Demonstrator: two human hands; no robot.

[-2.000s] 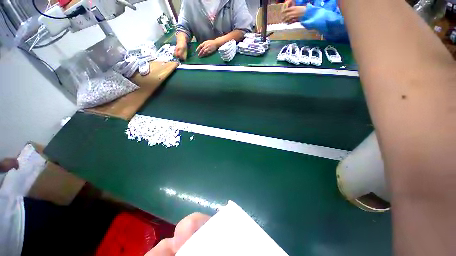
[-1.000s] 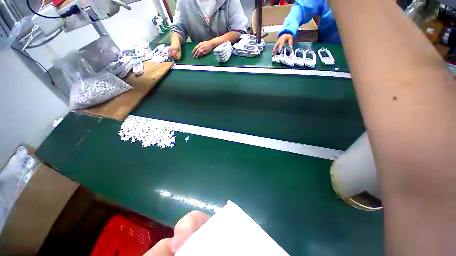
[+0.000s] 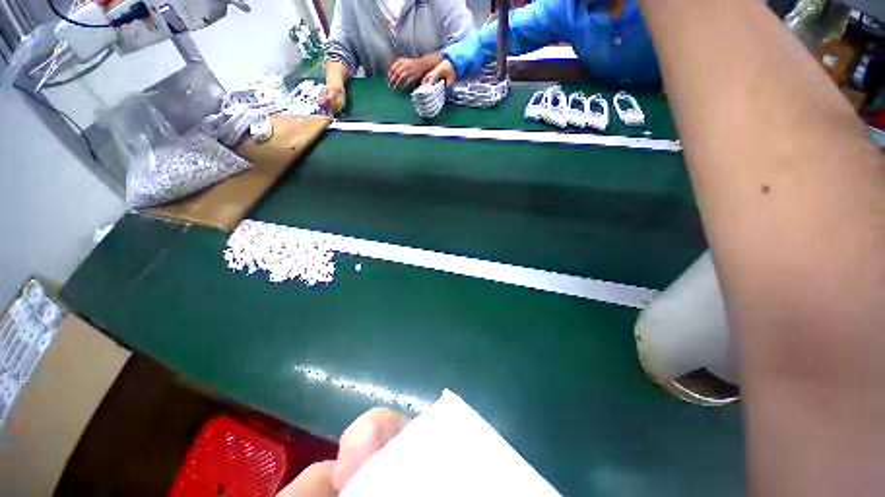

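My left hand (image 3: 364, 447) is at the bottom edge, cut off, with its fingers at the left side of a blank white flat object (image 3: 451, 456). The hand seems to hold this object close to the camera; what it is cannot be told. My bare right forearm (image 3: 767, 214) is raised and crosses the right side of the picture from top to bottom. My right hand is out of the picture. A loose heap of small white plastic parts (image 3: 281, 252) lies on the green bench (image 3: 466, 340), with one piece apart at its right.
The off-white hood (image 3: 684, 335) is partly behind my forearm. A brown board (image 3: 277, 150) bears a clear bag of small parts (image 3: 184, 170). Two persons work across the bench beside white housings (image 3: 577, 109). A red stool (image 3: 233, 461) and a cardboard box (image 3: 73, 388) stand below left.
The bench view has shifted slightly left. The person in blue has moved a hand left from the row to the stacked housings. The person at the lower left has left the view. My hands look unchanged.
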